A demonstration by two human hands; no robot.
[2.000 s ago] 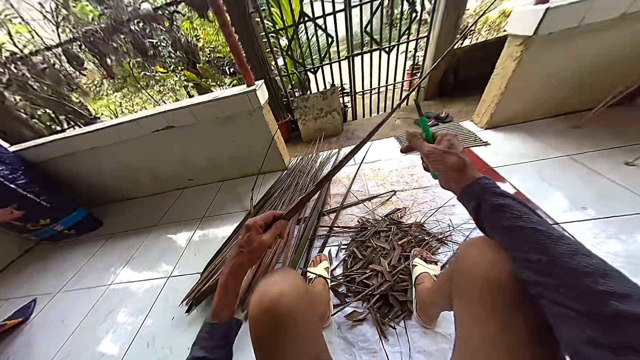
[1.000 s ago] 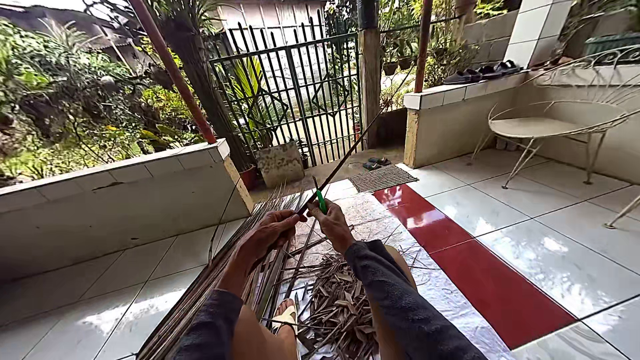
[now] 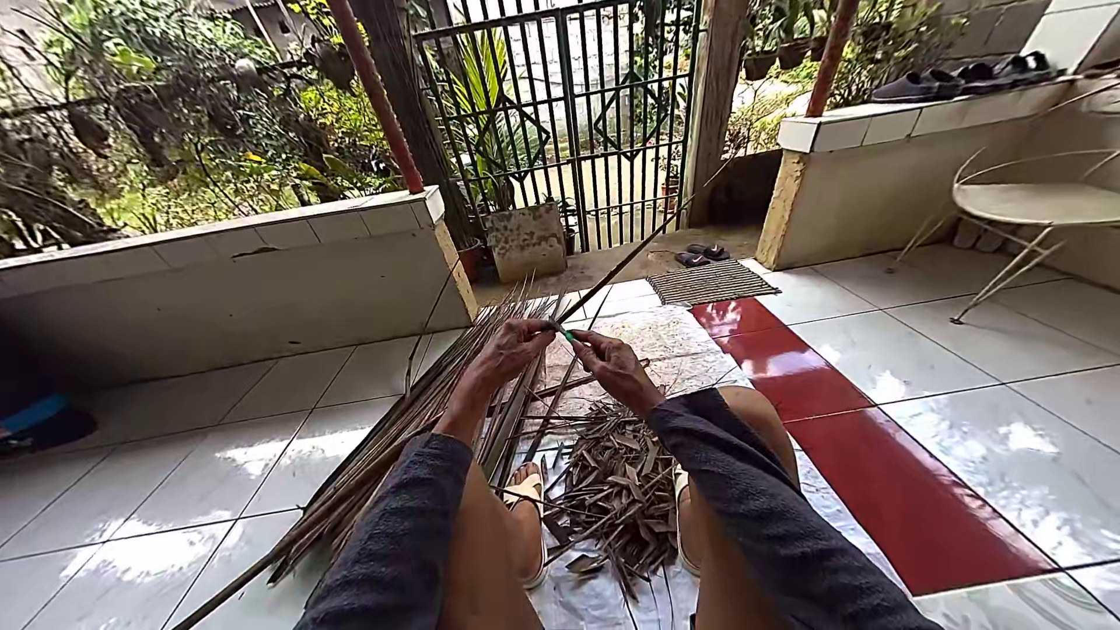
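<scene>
Near the middle of the head view, my left hand (image 3: 512, 350) pinches the near end of a long brown dried palm leaflet (image 3: 617, 267), whose thin tip points up and away toward the gate. My right hand (image 3: 612, 363) meets it from the right, its fingers closed on a small green-handled tool (image 3: 569, 336), probably a knife; its blade is too small to make out. Below my left arm lies a long bundle of dried palm leaflets (image 3: 394, 429). A heap of short brown leaf scraps (image 3: 621, 481) lies between my sandalled feet on a pale sheet (image 3: 612, 376).
Low tiled walls (image 3: 350, 280) flank a metal gate (image 3: 569, 131). A striped doormat (image 3: 713, 282) and a pair of slippers (image 3: 703, 255) lie before it. At the right stands a white metal chair (image 3: 1041, 201); shoes (image 3: 954, 83) rest on the right wall. A stone slab (image 3: 527, 240) leans near the gate.
Two seconds ago my hands were far apart along the leaflet, the right one raised; now they are together at its near end. The view has turned right.
</scene>
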